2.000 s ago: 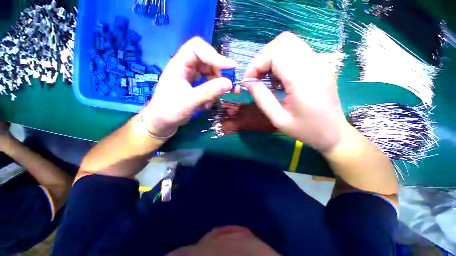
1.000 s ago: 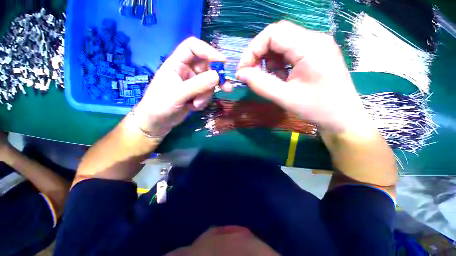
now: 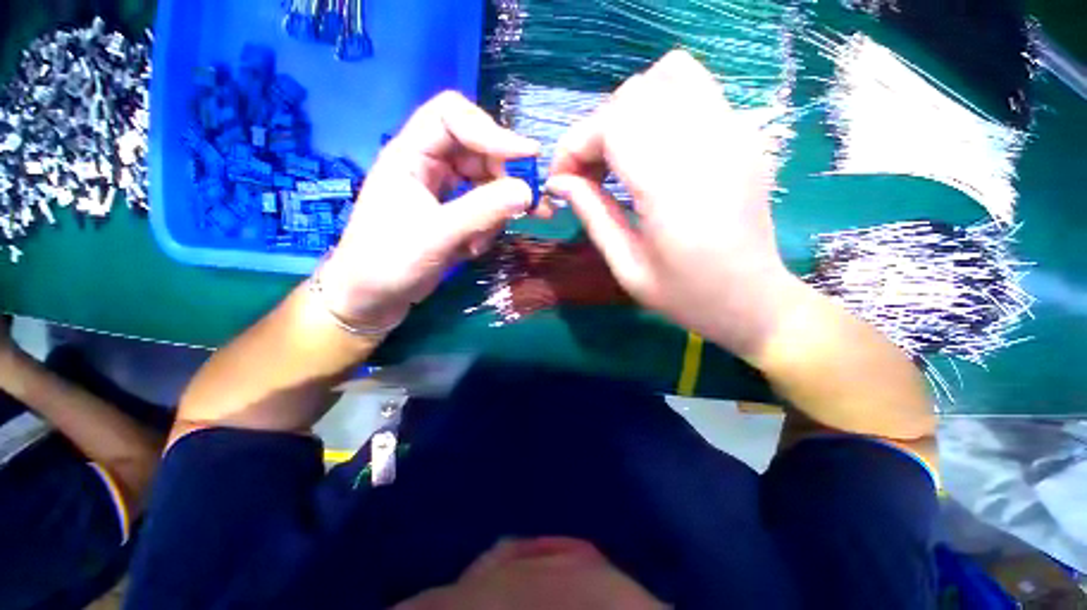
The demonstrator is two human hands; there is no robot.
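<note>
A small blue connector housing (image 3: 522, 174) is pinched between the thumb and fingers of my left hand (image 3: 420, 215), in front of the blue tray's right side. My right hand (image 3: 685, 191) is at the housing's right side, thumb and index fingertips close together at its face. A thin dark wire end seems to show at those fingertips, but it is small and mostly hidden by the hand. Both hands are bare, above the wire bundles.
Blue tray (image 3: 167, 179) with loose housings (image 3: 268, 167) and wired pieces (image 3: 340, 26). White and dark small parts (image 3: 78, 131) lie left. Green (image 3: 644, 36), pale (image 3: 548, 107), brown (image 3: 560, 272), white (image 3: 912, 125) and white-and-dark wires (image 3: 924, 286) lie around. Another person's arm (image 3: 78, 405) is at left.
My right hand has moved left and its fingertips are now against the housing, where a second ago they were a little apart from it. The left hand keeps hold of the housing.
</note>
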